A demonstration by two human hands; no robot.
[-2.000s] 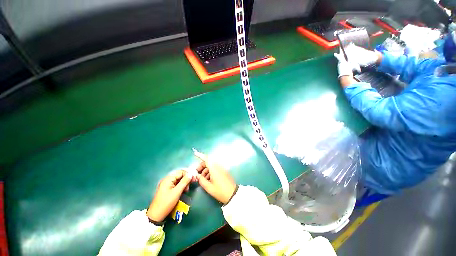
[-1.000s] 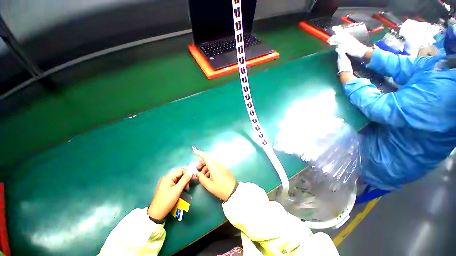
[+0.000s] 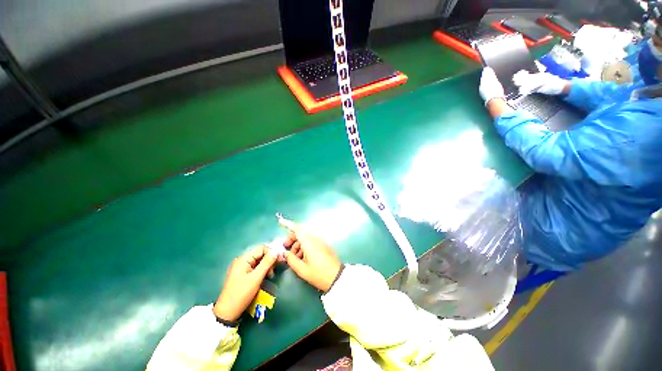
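My left hand (image 3: 247, 281) and my right hand (image 3: 308, 257) meet over the green bench, thumbs and forefingers close together. They pinch a tiny whitish piece (image 3: 277, 249) between them, too small and blurred to tell exactly. A small light bit, perhaps a badge sticker (image 3: 280, 216), sits at the tip of a raised finger of my right hand. A yellow positioning jig with a blue patch (image 3: 261, 305) sticks out below my left hand, which holds it.
A white label strip (image 3: 352, 130) with dark squares hangs down to a waste bin (image 3: 501, 313) with clear plastic film (image 3: 483, 217). An open laptop (image 3: 341, 72) lies on an orange-red tray (image 3: 312, 106). At right, a person in a blue smock (image 3: 581, 159) handles another laptop.
My hands have hardly moved. The other person's gloved hands have moved apart around their laptop's lid and keyboard. The laptop across the bench appears slightly further right, and the strip's upper part slightly left.
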